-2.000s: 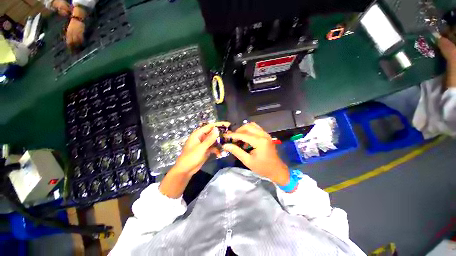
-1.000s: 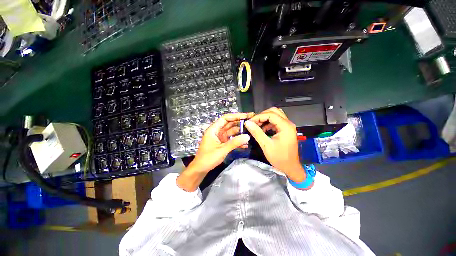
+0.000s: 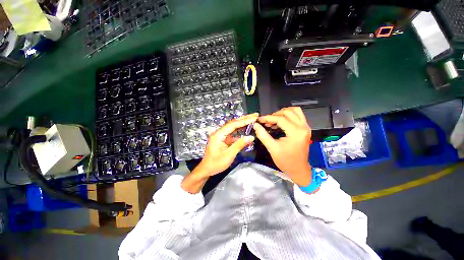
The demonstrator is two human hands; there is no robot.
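A small thin module point(image 3: 249, 129), dark with a pale bluish edge, is held between my two hands in front of my chest. My left hand point(image 3: 222, 148) grips it from the left with thumb and fingers. My right hand point(image 3: 286, 139) pinches it at its upper end from the right. The fingers hide most of it. The clear blister tray point(image 3: 204, 86) lies just beyond my left hand, with the black blister tray point(image 3: 133, 114) to its left. Both show parts in their pockets.
The black pressing machine point(image 3: 305, 91) stands beyond my right hand, a yellow tape roll point(image 3: 250, 79) at its left. A blue bin point(image 3: 379, 144) with clear bags is at the right. A white-grey box point(image 3: 61, 148) with a black hose stands left. A spare tray point(image 3: 119, 23) lies at the back.
Compared with two seconds ago, the view has shifted, and the other people's hands have left the picture. Over the last second my hands stay together, with the right fingers slightly shifted and the module more tilted.
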